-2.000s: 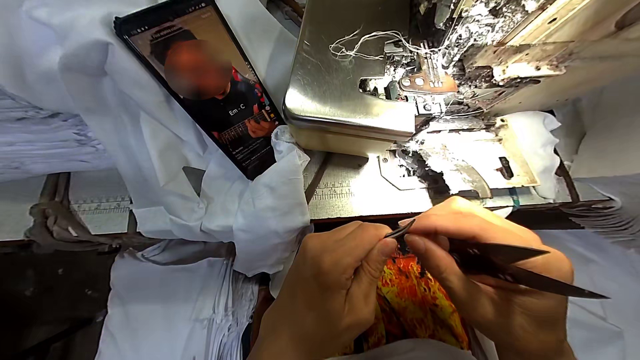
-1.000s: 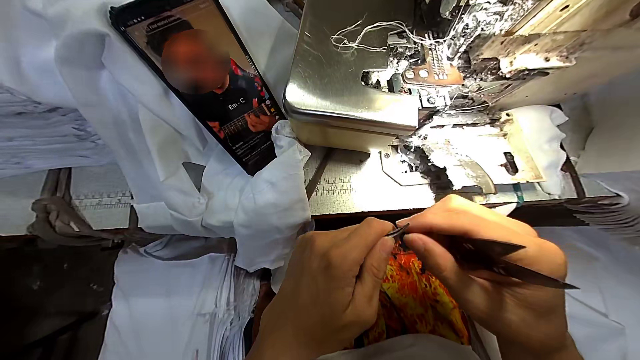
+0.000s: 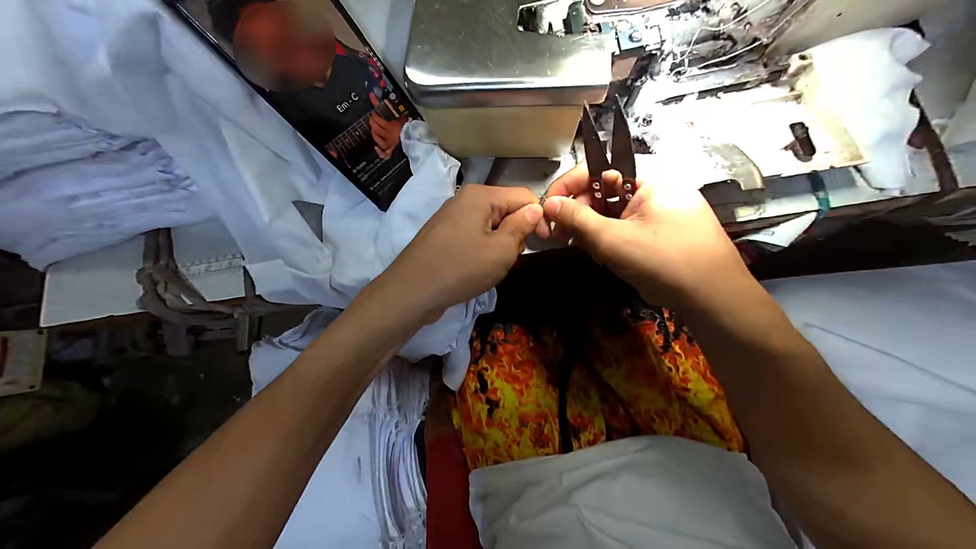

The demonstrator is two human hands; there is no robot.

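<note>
My left hand point(image 3: 484, 229) and my right hand point(image 3: 625, 221) meet fingertip to fingertip in front of the sewing machine's metal cover point(image 3: 511, 69). Between the pinched fingertips is something small and dark, too small to make out. Thread snips point(image 3: 608, 156) rest in my right hand, held by the palm and fingers, with the two dark blades apart and pointing up toward the machine. Beside the cover, the machine's exposed mechanism point(image 3: 679, 61) shows lint and loose threads under bright light.
A smartphone point(image 3: 328, 107) lies on white fabric point(image 3: 252, 137) at the upper left. Stacked white cloth point(image 3: 84, 179) is at the far left, more white fabric point(image 3: 892, 328) at the right. A knotted grey cord point(image 3: 164, 278) wraps the table edge. Flame-patterned cloth point(image 3: 518, 389) covers my lap.
Both hands have moved from above my lap up to the machine's front edge. The snips' blades, which pointed right and down, now point up. The view has shifted.
</note>
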